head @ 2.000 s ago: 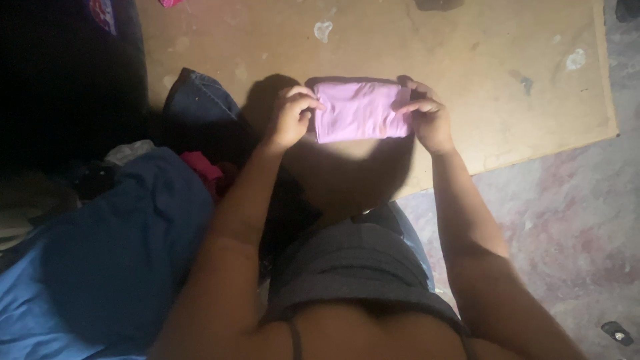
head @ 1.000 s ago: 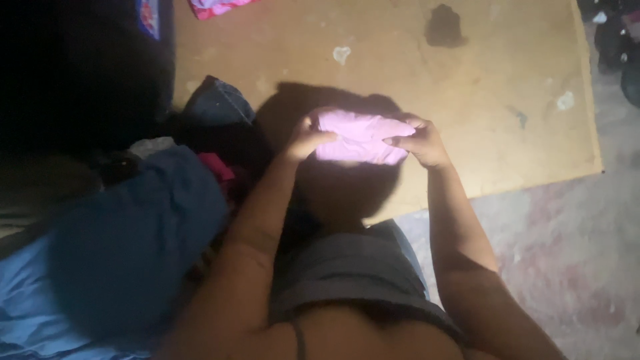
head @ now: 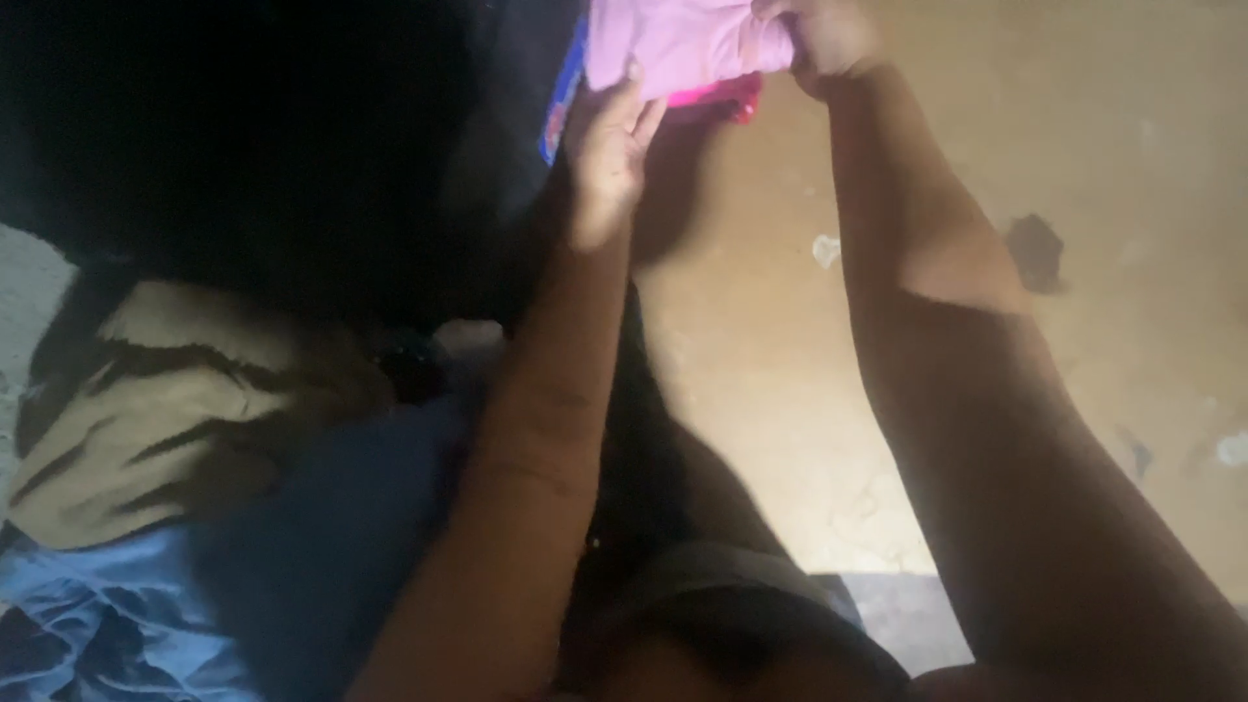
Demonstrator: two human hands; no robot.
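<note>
A folded pink cloth (head: 687, 44) is held between my two hands at the top edge of the view, partly cut off by it. My left hand (head: 612, 136) grips its lower left side, with the thumb on the cloth's face. At its right end, my right hand (head: 824, 39) holds the cloth and is somewhat blurred. Just below and behind it a bright pink-red item (head: 731, 97) shows in part. Beside my left hand, the edge of a blue patterned item (head: 564, 93) can be seen.
Tan cloth (head: 175, 419) and blue fabric (head: 107, 604) lie heaped at the lower left. Deep shadow hides much of the upper left. A tan board or sheet (head: 1121, 127) with light and dark spots spreads under my arms and to the right.
Both hands have carried the pink cloth forward and left, from over the tan surface to near the bright pink-red item. The view has swung left.
</note>
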